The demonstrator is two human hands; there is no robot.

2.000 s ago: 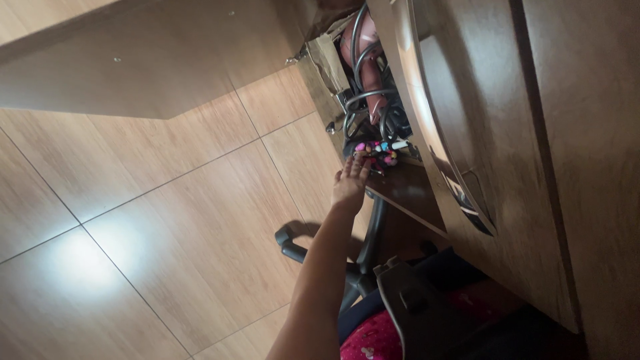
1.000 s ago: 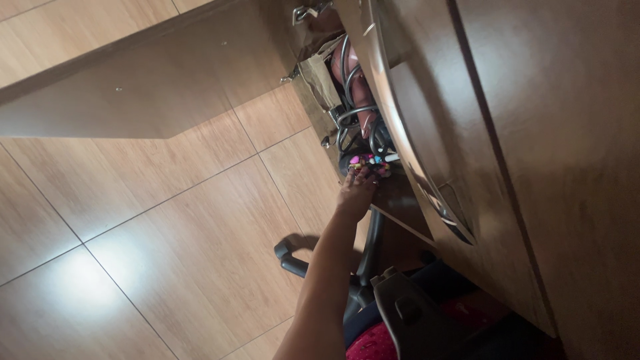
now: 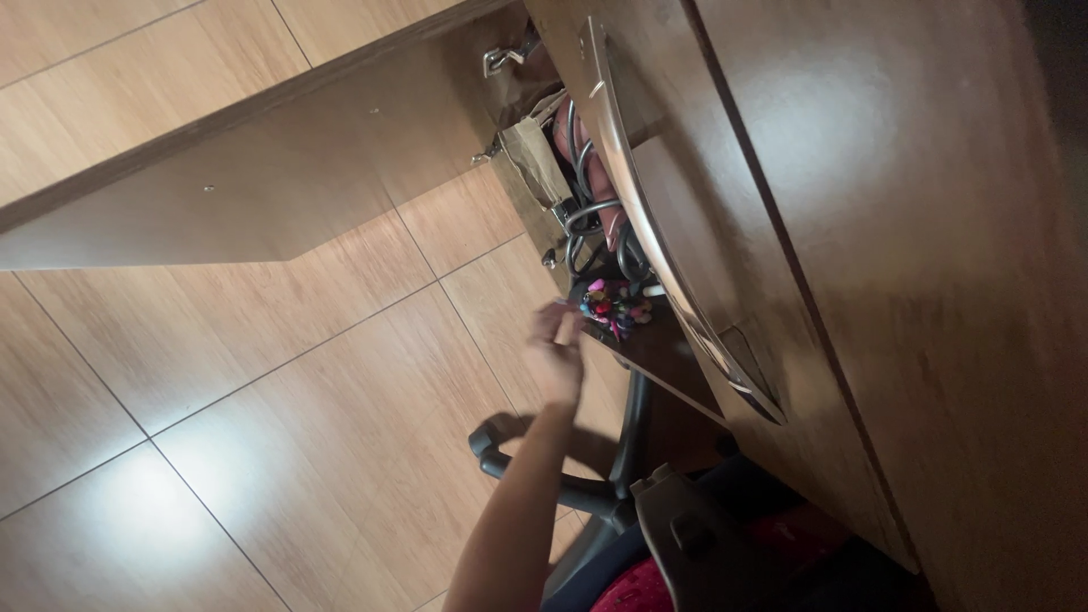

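My left hand (image 3: 557, 336), blurred, is beside a bunch of small multicoloured items (image 3: 612, 308) at the near end of the open cabinet compartment. Its fingers are bent; whether something small is between them cannot be told. Above the bunch, looped grey cables (image 3: 586, 217) lie against a pink object (image 3: 605, 191) whose kind is unclear. A torn brown cardboard or paper piece (image 3: 534, 161) is farther up. My right hand is out of view.
A long curved metal handle (image 3: 650, 221) crosses the wooden cabinet front. A brown panel (image 3: 280, 161) spans the upper left, near metal hinges (image 3: 503, 59). A black chair base (image 3: 595, 493) stands on the wood-look tiled floor (image 3: 280, 365). Dark and red fabric is at bottom.
My left hand was at the colourful bunch; now it is a little apart from it, on the floor side. More of the bunch shows.
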